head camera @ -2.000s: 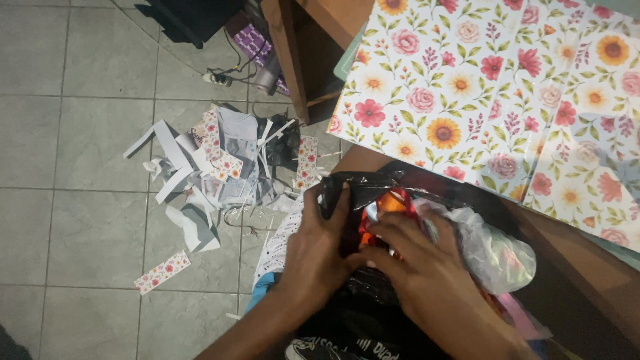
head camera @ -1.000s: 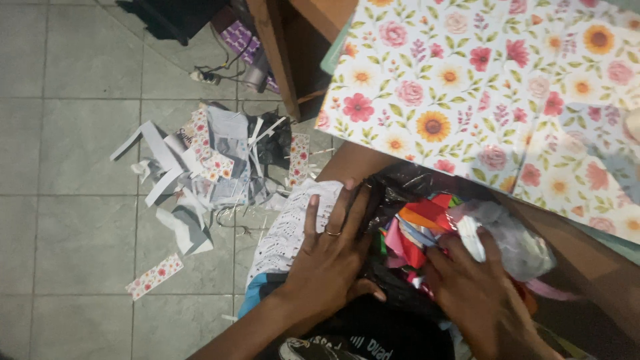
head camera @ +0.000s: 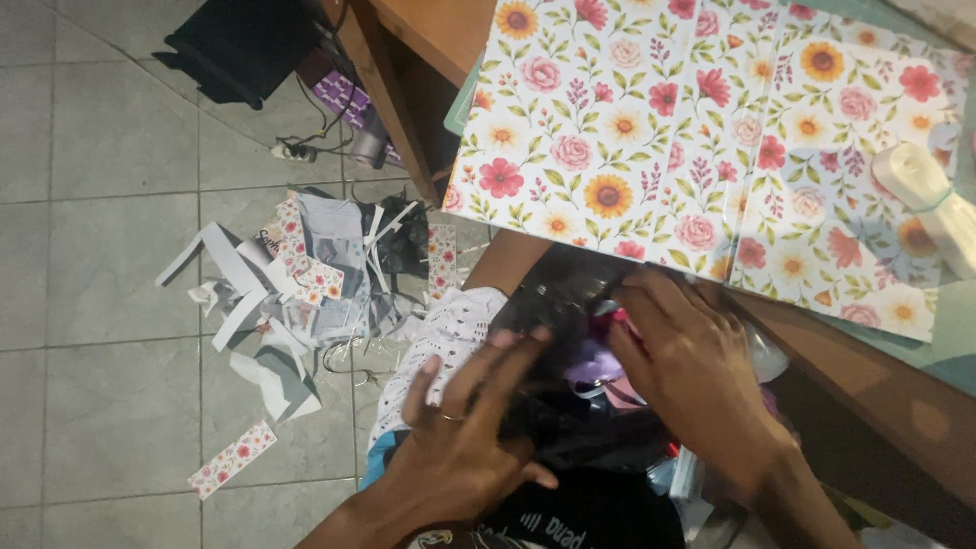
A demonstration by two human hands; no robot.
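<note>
A black plastic bag (head camera: 564, 297) lies across the lap, its mouth spread. Inside it show purple ribbon or fabric (head camera: 596, 364) and pink and red pieces. My left hand (head camera: 476, 419), with a ring on one finger, rests with spread fingers at the bag's left side; nothing is seen held in it. My right hand (head camera: 686, 366) reaches into the bag over the red and purple pieces, its fingertips partly hidden, so its grip cannot be made out. A clear plastic bag (head camera: 765, 354) shows just beyond my right hand.
A floral-covered board (head camera: 610, 137) lies on a green cutting mat (head camera: 957, 328) above the lap, with a roll of cream ribbon (head camera: 926, 198) on it. Paper scraps (head camera: 305, 282) and a floral strip (head camera: 232, 459) lie on the tiled floor. A wooden table leg (head camera: 389, 99) stands at the top.
My right hand has moved up toward the board's edge. The orange and red pieces seen one second ago no longer show; purple ones do. My left hand's fingers have spread away from the bag's mouth.
</note>
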